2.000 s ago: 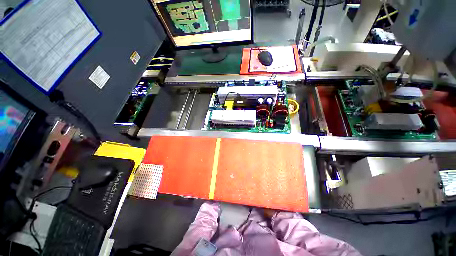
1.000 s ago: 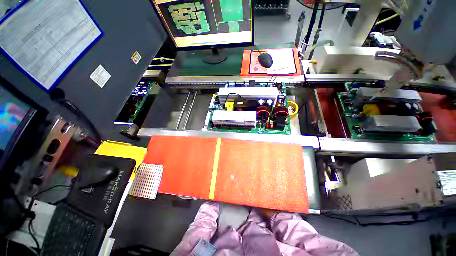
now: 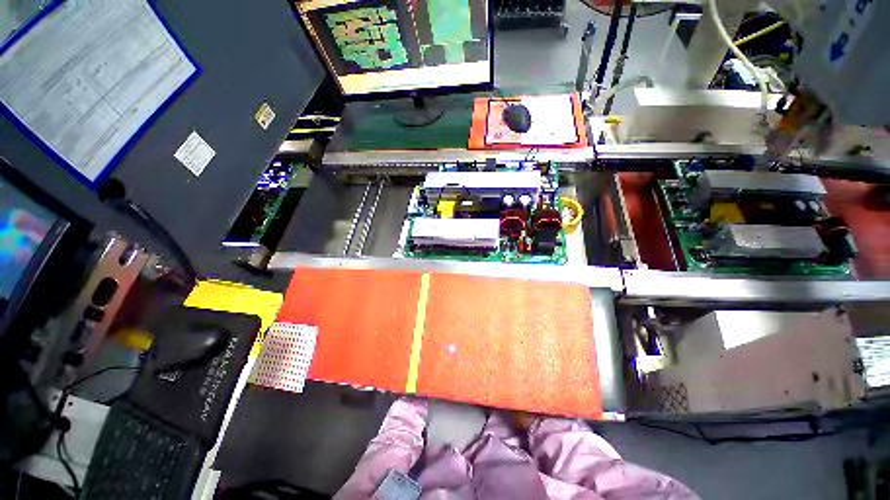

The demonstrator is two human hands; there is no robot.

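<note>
A green power board (image 3: 486, 213) with silver heatsink bars and dark reddish coils lies across the conveyor rails (image 3: 439, 262) in front of me. A second such board (image 3: 756, 220) lies on the rails at the right, under a machine head (image 3: 802, 122). Pink garment parts (image 3: 507, 459) show at the bottom edge, against the front of the orange-red mat (image 3: 507, 342). My hands do not show clearly; neither can be made out there.
A keyboard (image 3: 137, 454) and mouse (image 3: 198, 342) are at the lower left. A monitor (image 3: 400, 44) stands behind the rails, with another mouse (image 3: 516, 118) on a red-edged mat. A yellow ring-shaped rim (image 3: 572, 214) shows beside the middle board. A perforated white piece (image 3: 284, 357) overlaps the orange-red mat.
The machine head and its hoses at the right have shifted up and back, uncovering more of the right board. The boards on the rails have not visibly moved.
</note>
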